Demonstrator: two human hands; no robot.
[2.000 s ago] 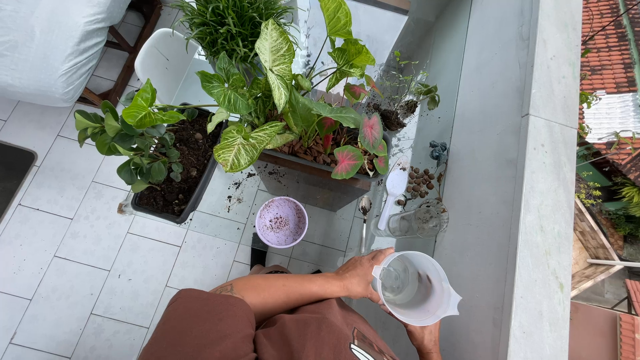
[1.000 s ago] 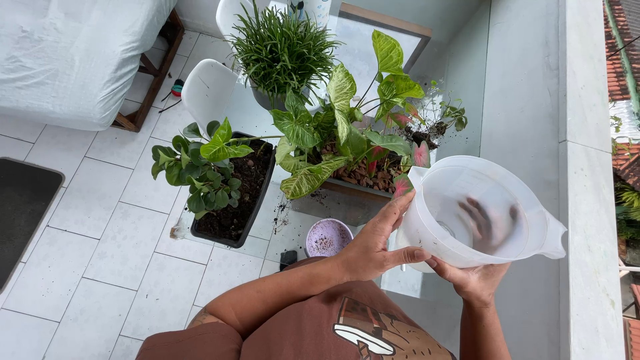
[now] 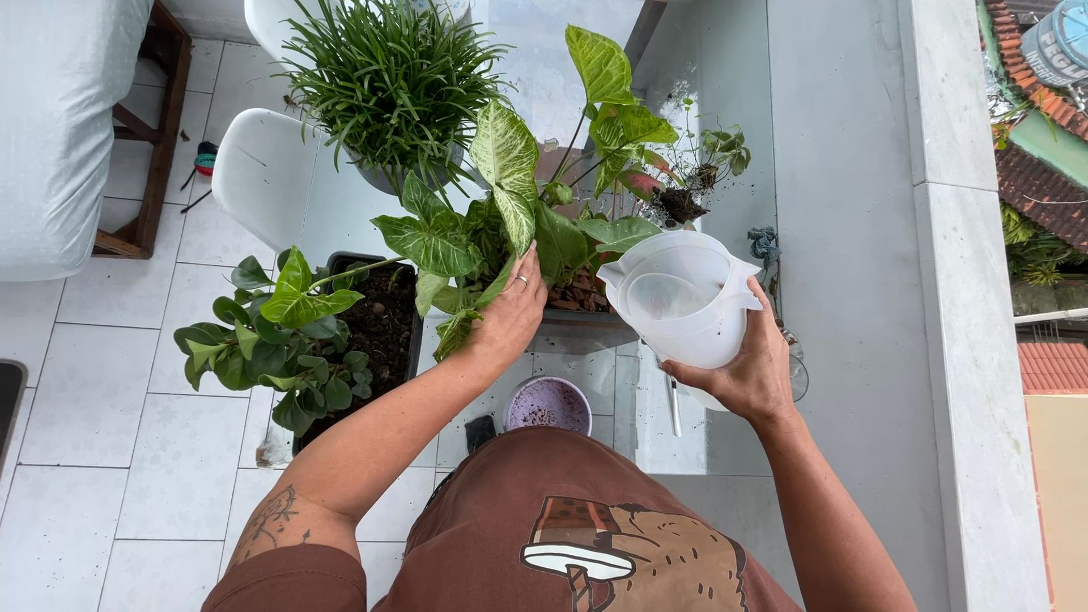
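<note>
My right hand [image 3: 748, 365] grips a translucent plastic pitcher [image 3: 688, 327] with pouring spouts, tilted beside the middle planter; some clear liquid seems to lie inside. Among the variegated arrowhead leaves [image 3: 507, 170] of that planter is my left hand [image 3: 512, 310], palm against the foliage, fingertips partly hidden by leaves. Whether it grips a stem I cannot tell. Bark chips [image 3: 578, 293] cover the soil near my fingers. To the left stands a dark rectangular planter [image 3: 416, 340] with a round-leaved plant [image 3: 314, 365] and dark soil.
A pot of grassy leaves [image 3: 395, 85] stands behind, near a white chair [image 3: 255, 183]. Uprooted seedlings with soil [image 3: 680, 204] lie on the glass table at the back right. A lilac bowl [image 3: 548, 406] is close to my body. A pale wall ledge [image 3: 960, 340] runs along the right.
Both hands were on the pitcher a second ago; my left hand has let go and moved left into the leaves. My right hand now holds the pitcher alone, nearer the middle planter.
</note>
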